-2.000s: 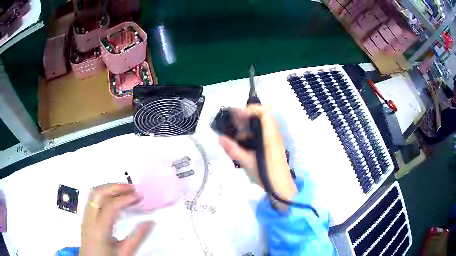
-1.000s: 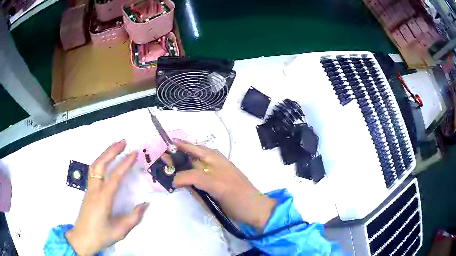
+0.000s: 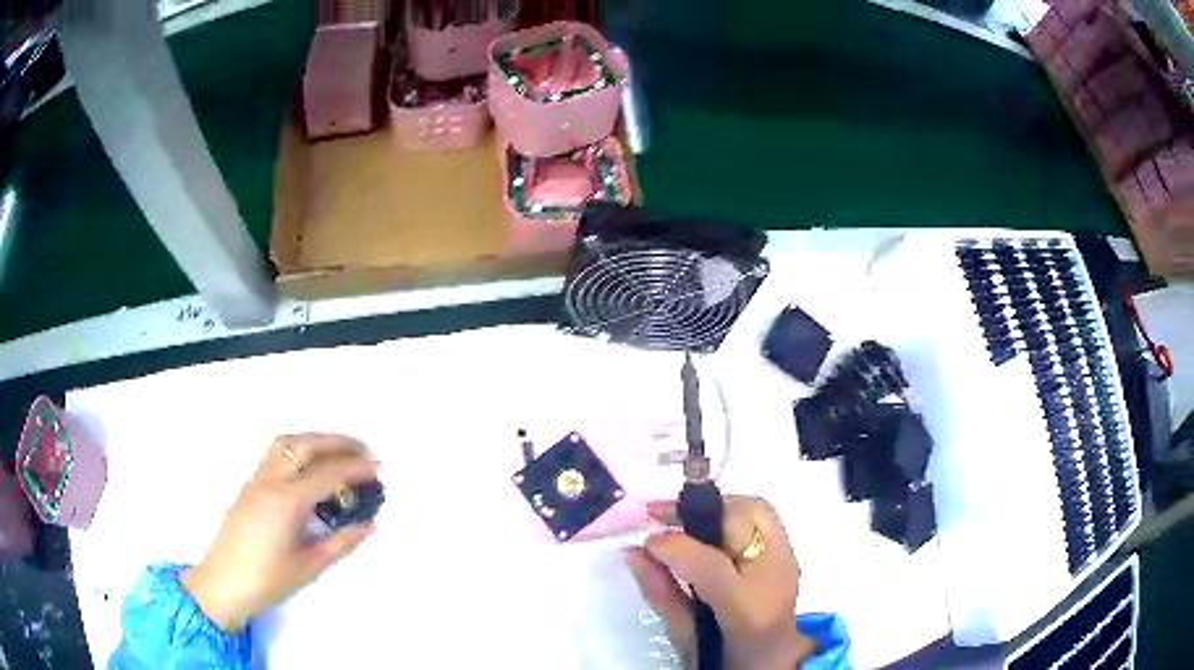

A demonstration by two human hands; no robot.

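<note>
My right hand holds the black handle of a soldering iron, its metal tip pointing away from me near the fume fan. A small square black fan with a gold hub lies flat on a pink sheet-like patch, left of my right hand. A small dark upright pin stands at its upper left. My left hand is at the left with its fingers around a second small black fan, partly covered by them.
A black fume fan with a round grille stands at the bench's back edge. Loose fans and a fan tray are at the right. Pink housings stand on cardboard behind; another housing is at the far left.
My right hand has moved away from the fan, leaving it on the pink patch, still holding the iron. My left hand has closed around the second fan. The view has shifted left.
</note>
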